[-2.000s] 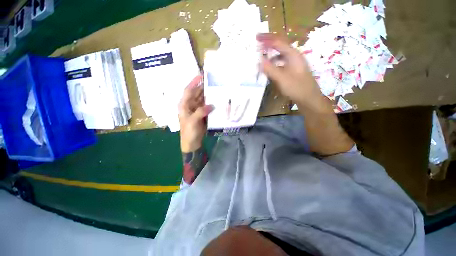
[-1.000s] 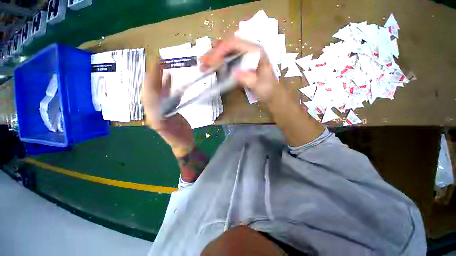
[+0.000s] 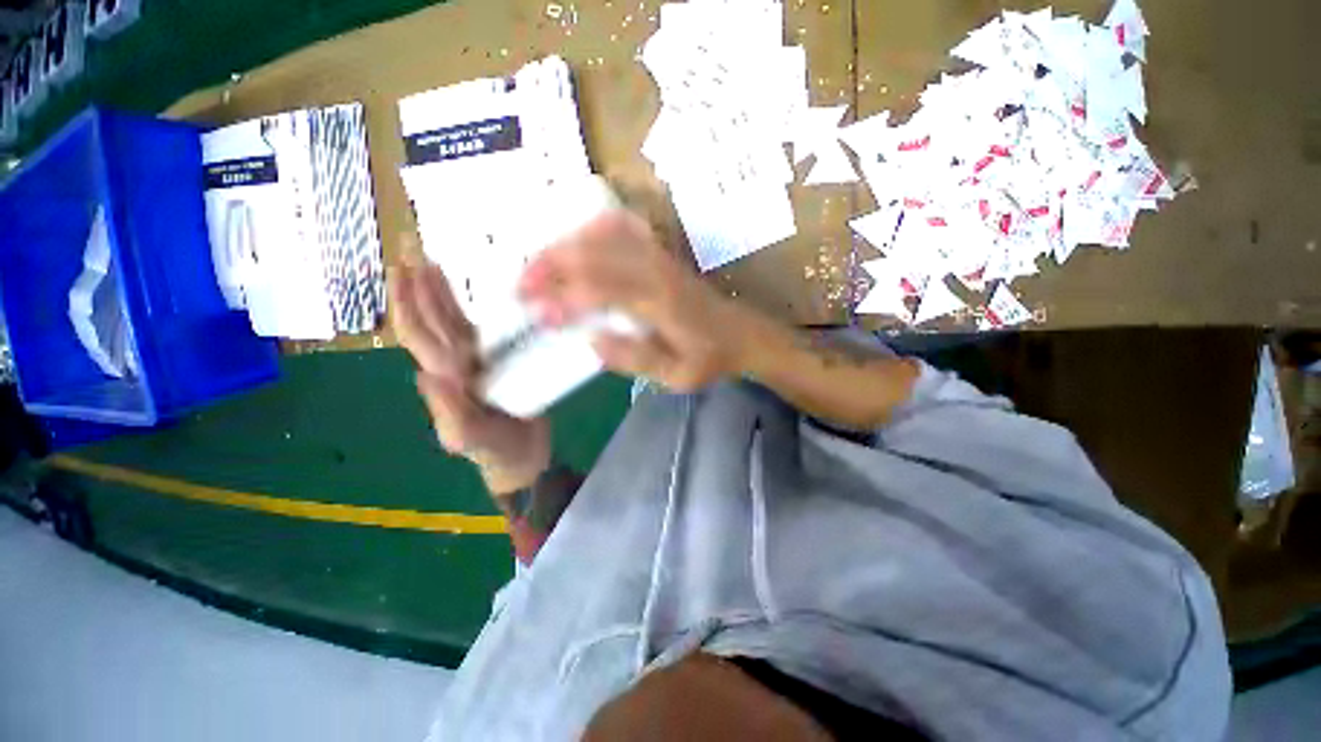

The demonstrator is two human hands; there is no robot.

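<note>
A white retail carton (image 3: 543, 380), tilted and partly hidden, is between my hands at the front edge of the table. My left hand (image 3: 467, 389) is at its left end, fingers spread and pointing up the table. My right hand (image 3: 616, 297) is over its right side, slightly blurred, with the fingers bent on it. A stack of white cartons with black bands (image 3: 500, 181) lies just beyond my hands. White leaflets (image 3: 720, 131) lie overlapped in a column to its right. Small insert cards with red marks (image 3: 1014, 167) form a loose heap further right.
A blue bin (image 3: 189, 290) with a curved white item (image 3: 99, 312) stands at the left. Another carton stack (image 3: 290, 225) lies beside it. Paper scraps dot the brown table (image 3: 1231, 189). White trays (image 3: 44, 51) show at the upper left. White material (image 3: 1269, 435) is low at the right.
The carton was upright before me, then raised and blurred between both hands; now it is lower, near the table edge. My right hand has moved left from the leaflets, now more exposed.
</note>
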